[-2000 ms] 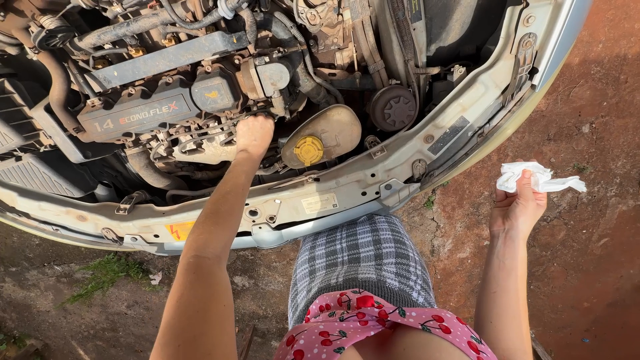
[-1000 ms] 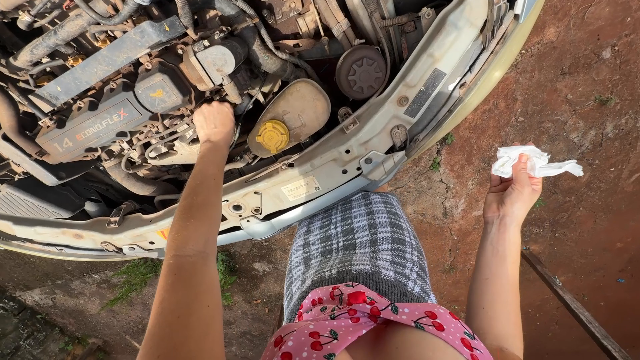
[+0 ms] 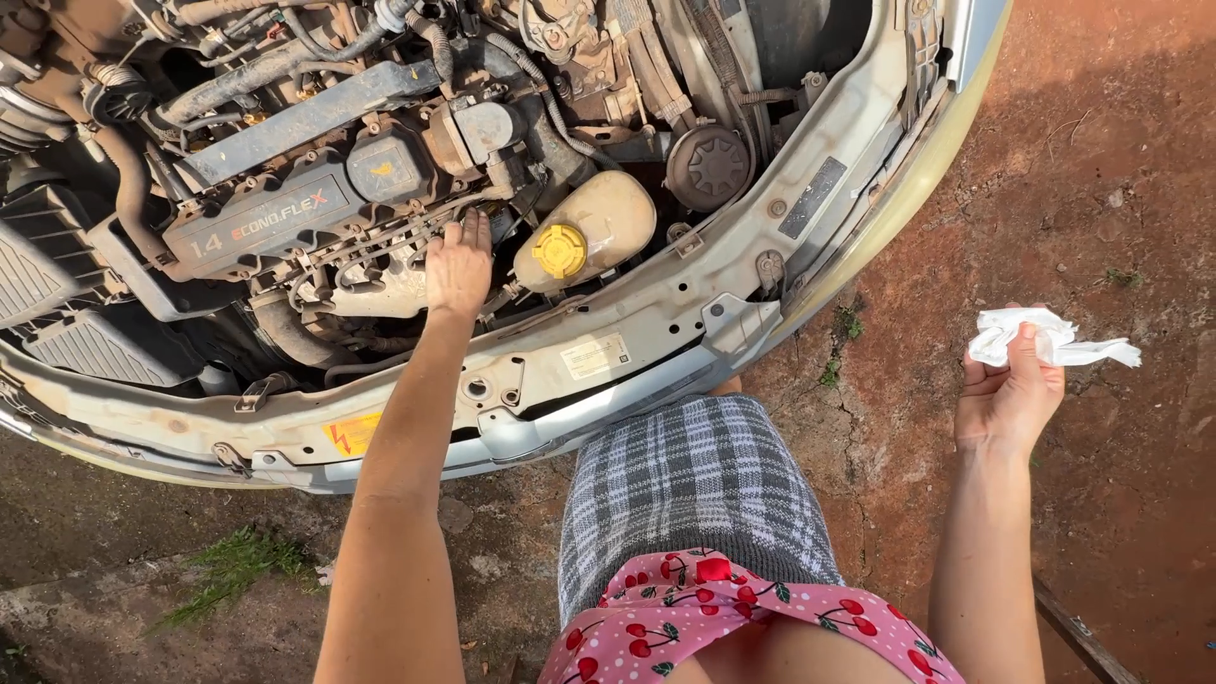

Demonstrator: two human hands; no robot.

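Note:
My left hand (image 3: 460, 266) reaches into the car's engine bay, its fingertips among dusty parts just left of the coolant reservoir (image 3: 622, 214) with its yellow cap (image 3: 560, 251). What the fingertips touch, and whether they grip it, cannot be made out. The engine cover (image 3: 266, 217), dark and dusty, lies to the left of this hand. Out to the right, over the ground, my right hand (image 3: 1009, 389) pinches a crumpled white tissue or cloth (image 3: 1021, 332) between thumb and fingers; one end of it sticks out to the right.
The car's front crossmember (image 3: 665, 332) curves between my body and the engine. A round black cap (image 3: 711, 168) sits right of the reservoir, and an air filter housing (image 3: 104, 344) at the far left. Reddish ground (image 3: 1121, 256) bears a wooden or metal bar (image 3: 1083, 632) at lower right.
The fingers of my left hand have stretched forward from a more curled pose, near the same engine parts. My right hand keeps hold of the white tissue or cloth.

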